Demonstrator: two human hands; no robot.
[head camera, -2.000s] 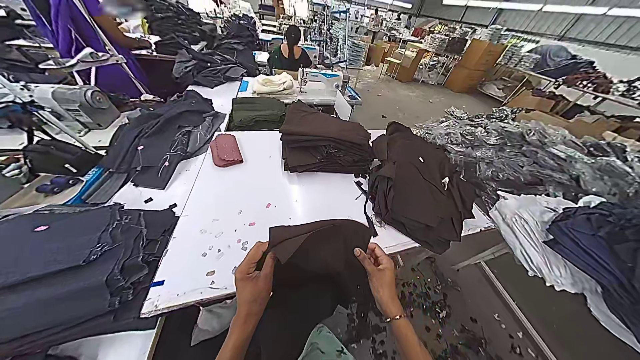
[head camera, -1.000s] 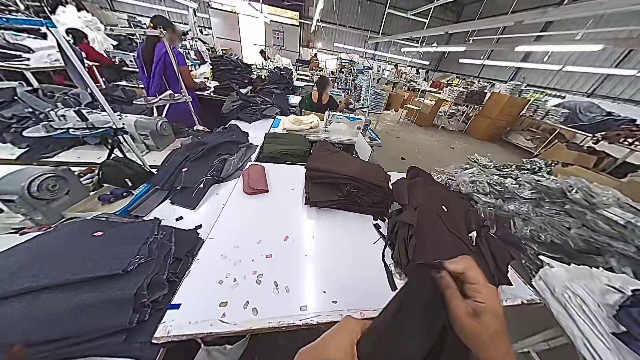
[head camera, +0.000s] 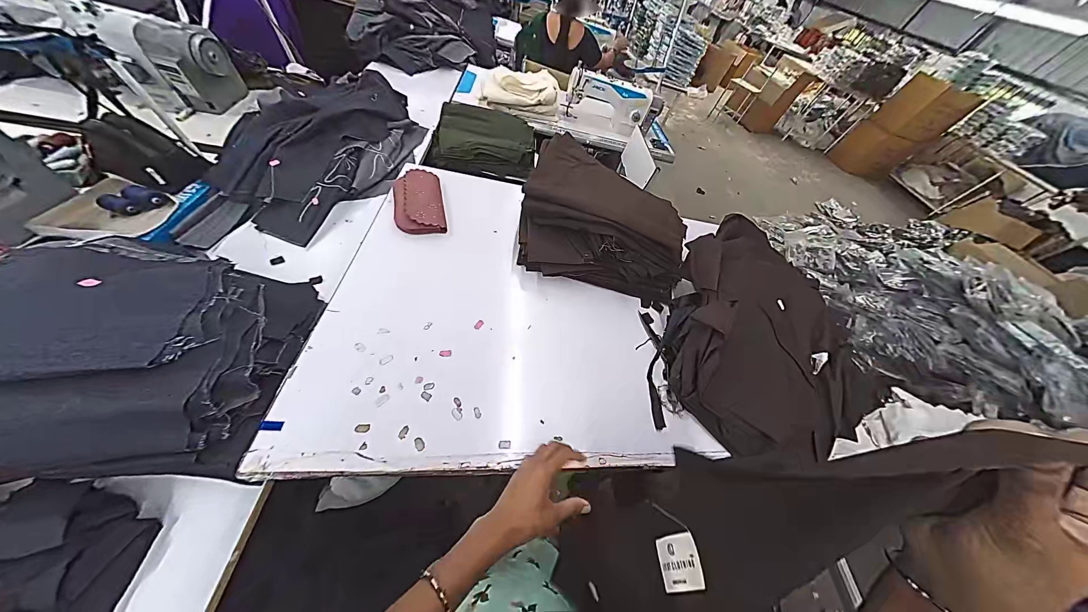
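Observation:
My left hand (head camera: 535, 501), a bracelet at its wrist, has its fingers spread at the front edge of the white table (head camera: 476, 297) and holds nothing. At the lower right, my right hand (head camera: 1003, 531) grips a dark brown cloth piece (head camera: 790, 501), which stretches left below the table edge. A white hang tag (head camera: 679, 563) with writing lies against dark cloth. A folded stack of dark brown cloth (head camera: 595, 212) sits toward the back of the table, and a loose heap of brown garments (head camera: 748, 340) lies at its right edge.
A pink scalloped case (head camera: 420, 201), small stickers (head camera: 427, 391) and a green cloth stack (head camera: 483, 140) lie on the table. Dark grey cloth (head camera: 110, 340) is piled at left. A sewing machine (head camera: 612, 98) and a seated person (head camera: 565, 38) are beyond; plastic-wrapped items (head camera: 943, 314) are heaped at right.
My right hand has moved to the right with the brown cloth. My left hand, earlier at the cloth, is now apart from my right hand at the table edge. The view has tilted down.

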